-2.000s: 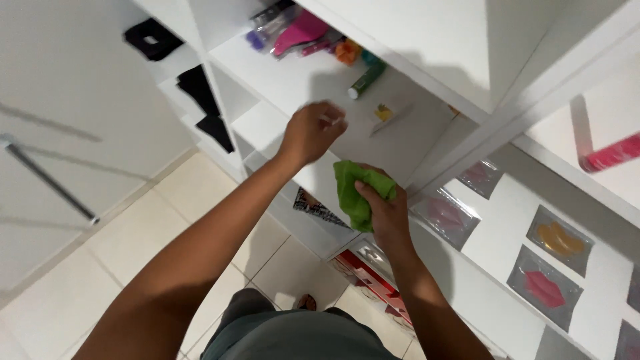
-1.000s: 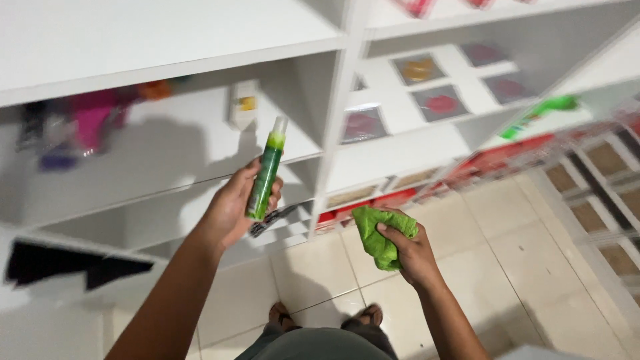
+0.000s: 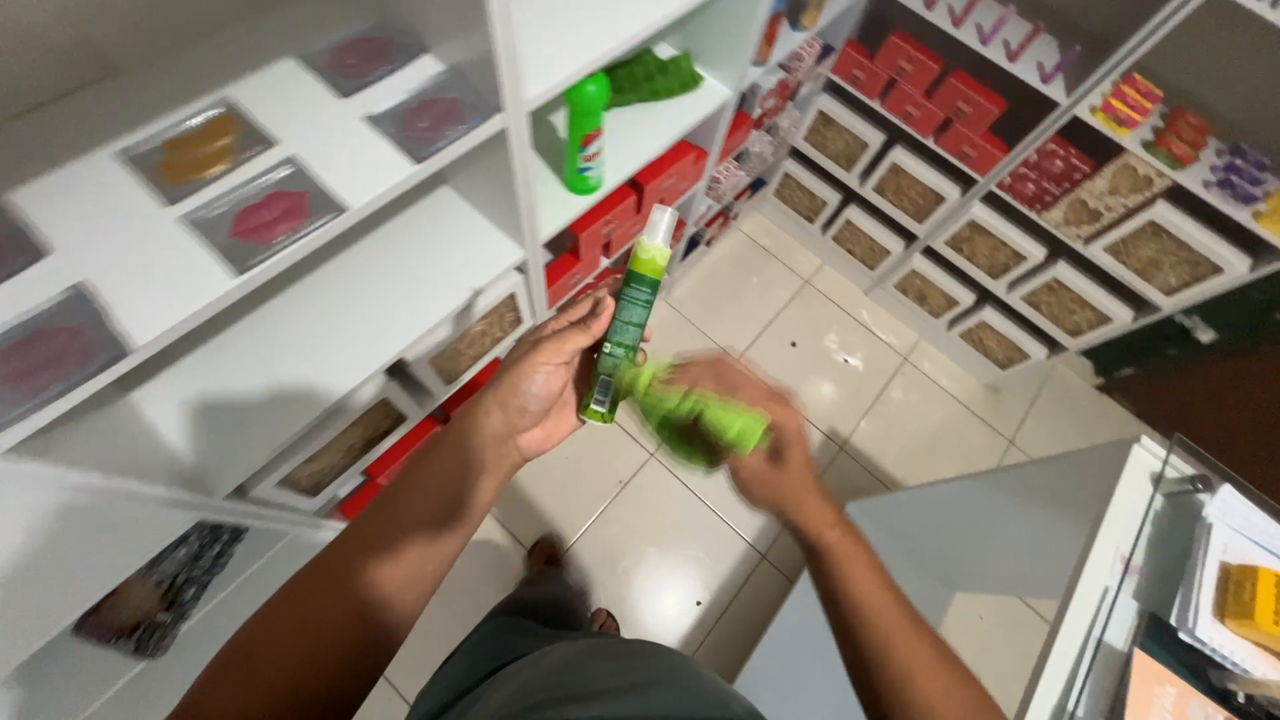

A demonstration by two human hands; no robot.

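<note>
My left hand [image 3: 548, 385] holds a slim green bottle [image 3: 630, 310] with a clear cap, tilted slightly with its cap up. The bottle's printed back label faces me. My right hand [image 3: 765, 430] is blurred and grips a bright green cloth [image 3: 700, 415] just right of the bottle's lower end; whether the cloth touches the bottle cannot be told. Beyond them, on a white shelf, a green spray or cleaner bottle [image 3: 586, 135] stands beside a darker green cloth [image 3: 655, 78].
White shelving [image 3: 400, 190] with lip-shaped items in clear packets [image 3: 270, 215] runs along the left. Red boxes [image 3: 605, 220] fill a lower shelf. Straw-filled white trays [image 3: 990, 248] line the far unit. A glass-topped counter [image 3: 1130, 560] with papers stands close on the right.
My left hand was empty above the shelf two seconds ago, then held the green bottle. The cloth in my right hand has come close to the bottle. The view has swung right.
</note>
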